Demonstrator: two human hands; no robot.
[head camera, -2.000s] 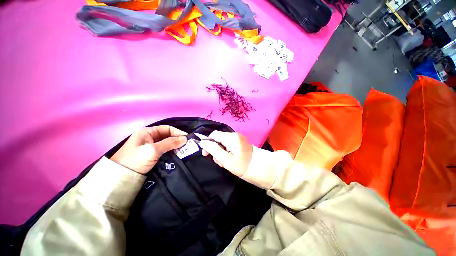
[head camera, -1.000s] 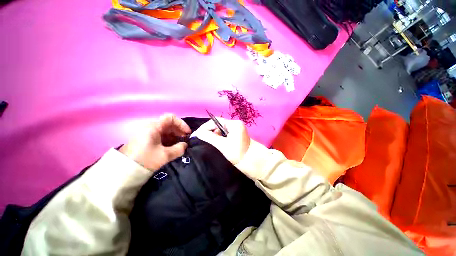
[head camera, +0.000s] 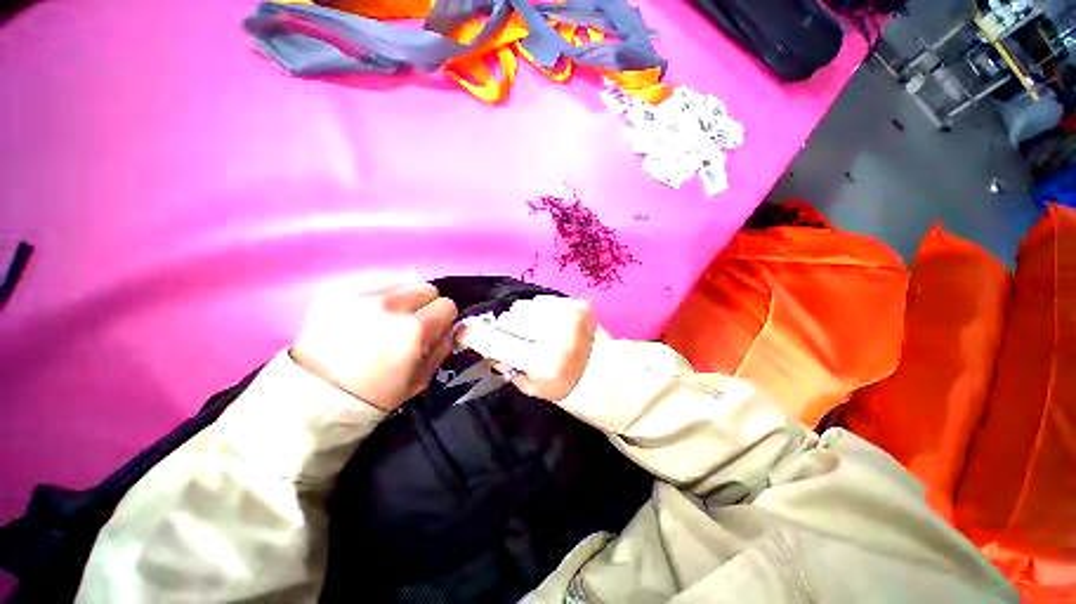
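A black backpack (head camera: 472, 472) lies in front of me, its top at the pink table's edge. My left hand (head camera: 375, 345) is closed at the bag top, its fingertips pinched against those of my right hand; the small part between them is mostly hidden. My right hand (head camera: 540, 342) holds a small pointed metal tool, which looks like scissors (head camera: 474, 385), its two blades spread down-left over the bag. A bit of white shows at the right fingertips. A dark red tangle of short strings (head camera: 584, 240) and a pile of white tags (head camera: 682, 136) lie beyond.
The pink table (head camera: 177, 177) holds grey and orange strips (head camera: 389, 38) at its far side. A black bag (head camera: 773, 35) lies at the far right edge. A narrow black piece (head camera: 15, 271) is at the left. Large orange fabric forms (head camera: 814, 313) stand at my right.
The white tag seen earlier between my hands is now mostly hidden. The tool in my right hand has swung from pointing up to pointing down-left, blades spread. My left hand has closed tighter.
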